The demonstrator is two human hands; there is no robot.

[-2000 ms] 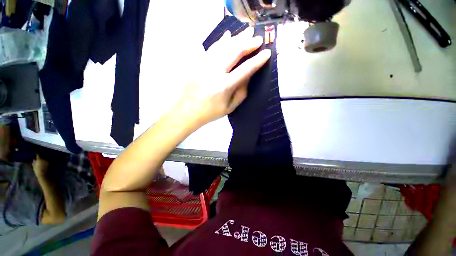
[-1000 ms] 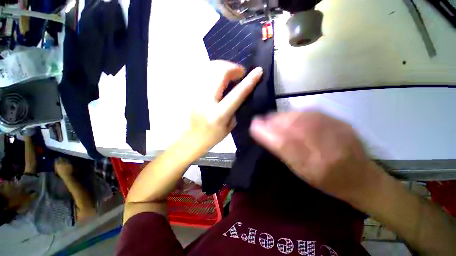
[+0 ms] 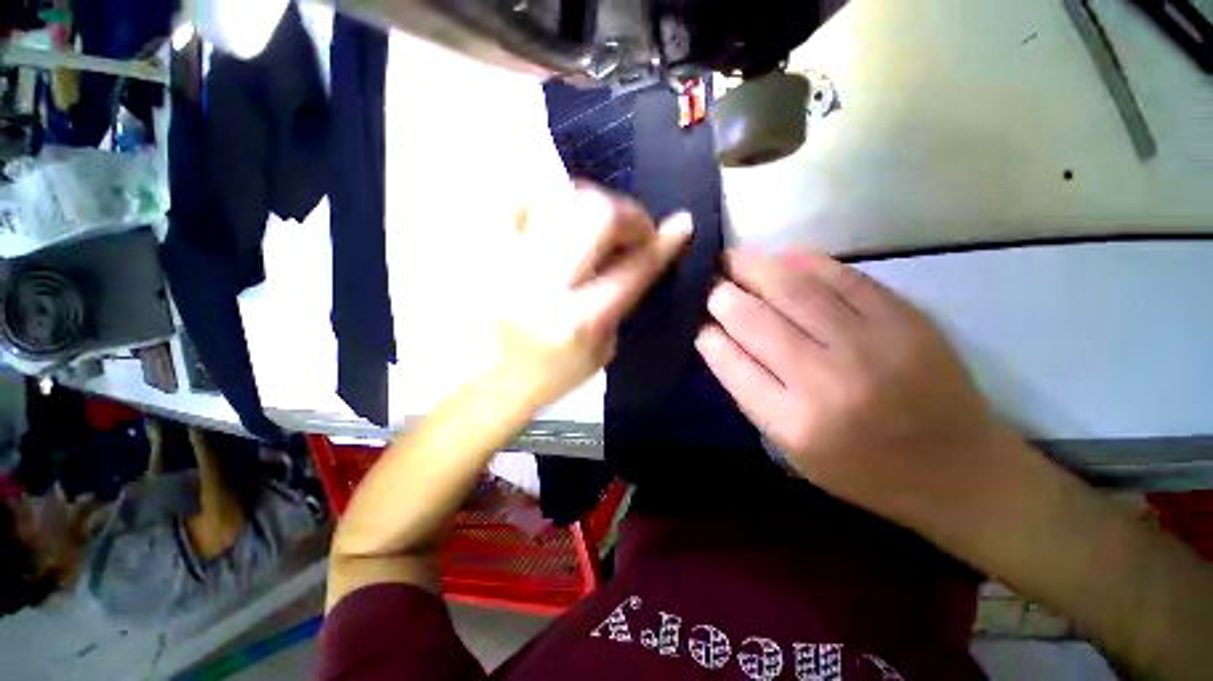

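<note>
A dark cloth piece runs from under the sewing machine head towards me and over the table edge. Pale stripes show on its upper left part; the rest looks plain dark. A small red-orange piece sits at the needle area. My left hand, blurred and bare, lies over the cloth's left side, its index fingertip pressing on top and its other fingers curled. My right hand, bare, grips the cloth's right edge with its fingertips; its thumb is hidden.
Dark cut pieces lie at the left and hang towards the front edge. A thin metal stick and a black tool lie on the machine bed. A red basket is below. Another person is at the lower left.
My right hand has come in from the right and settled on the cloth's right edge. The striped face that showed near me is now covered. My left hand has moved back from the needle.
</note>
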